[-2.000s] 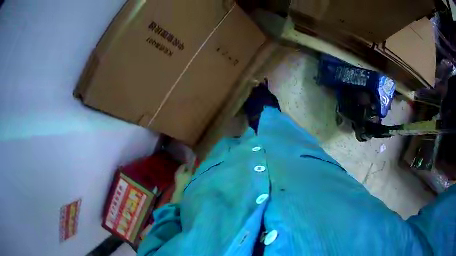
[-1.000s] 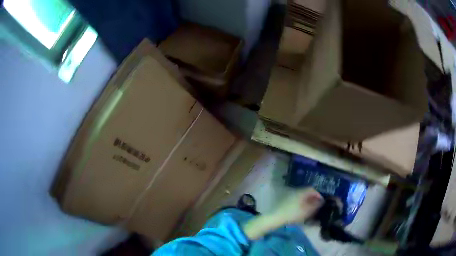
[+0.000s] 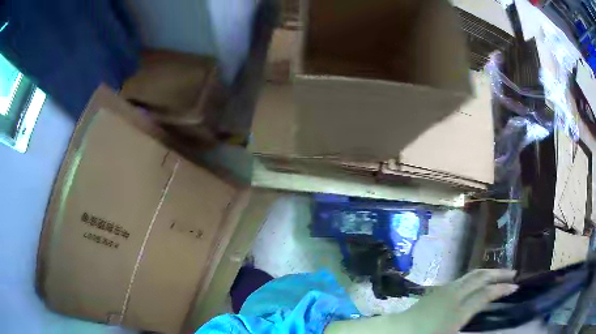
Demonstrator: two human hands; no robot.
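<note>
My left hand (image 3: pixel 474 293) reaches in from the bottom edge, fingers extended, beside a blurred black handle (image 3: pixel 536 297) at the lower right. The fingertips meet or overlap its near edge; no closed grip shows. The blue pallet jack (image 3: pixel 330 218), with its dark wheel base, stands low in the centre at the edge of a loaded pallet (image 3: pixel 294 185). Flat cardboard and an open, empty cardboard box (image 3: pixel 353 121) lie on that pallet. My right hand is not in view.
A large flat carton (image 3: pixel 98 196) with dark printing leans on the white wall at left. Another brown box (image 3: pixel 173 88) is behind it. Clear stretch film (image 3: pixel 523 130) and more cardboard lie at right. My dark shoe (image 3: pixel 248 287) is on the pale floor.
The view has swung up and then right, bringing in the open box and stretch film. My left hand has moved from the red box, across past the jack, to the black handle.
</note>
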